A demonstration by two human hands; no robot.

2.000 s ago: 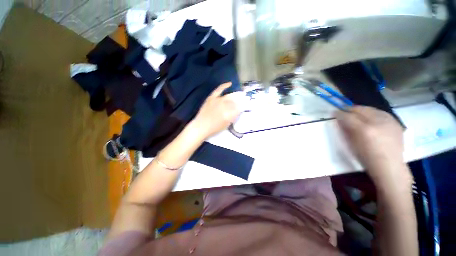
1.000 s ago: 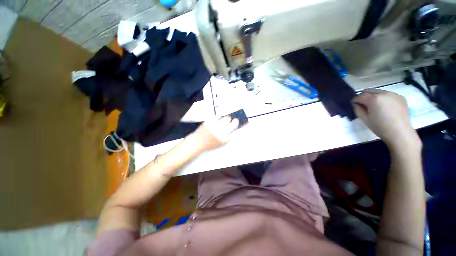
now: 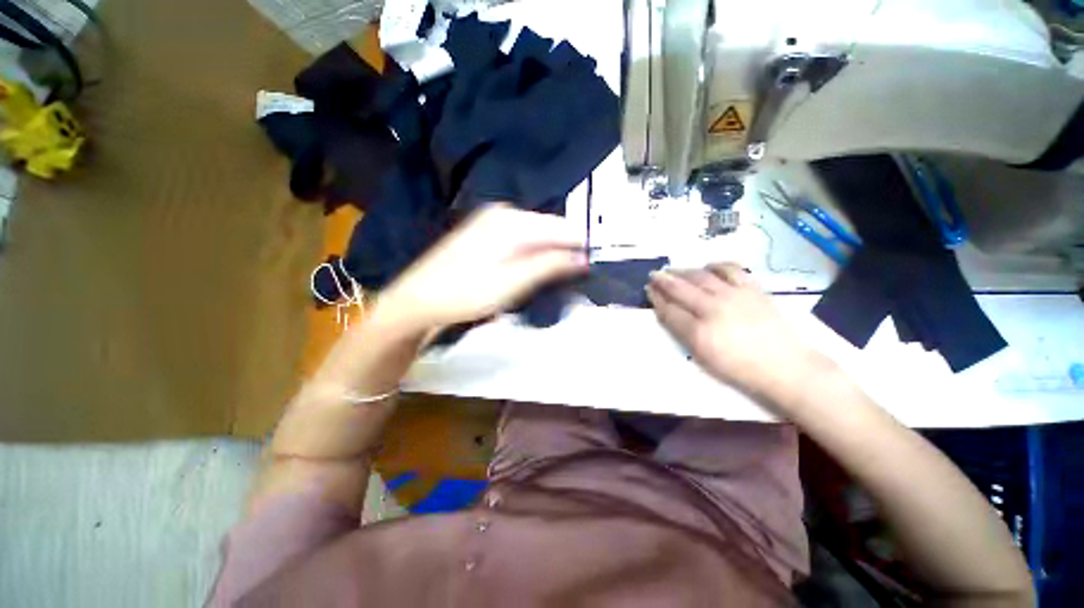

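Note:
A dark cut piece lies in front of the presser foot. My left hand is blurred and holds the piece's left part. My right hand has its fingertips on its right end. A heap of dark cut pieces lies left of the needle. Dark strips lie fanned out right of the needle, partly under the machine arm. Blue-handled snips lie between the needle and the strips.
The cream-white sewing machine head stands over the white table. A second blue-handled tool lies beside the strips. A white cord hangs at the heap's left edge. A brown board and a yellow object are at left.
My right hand has left the strips and moved left to the dark piece. The strips now lie fanned apart. The piece is nearer the needle, and the camera view has shifted.

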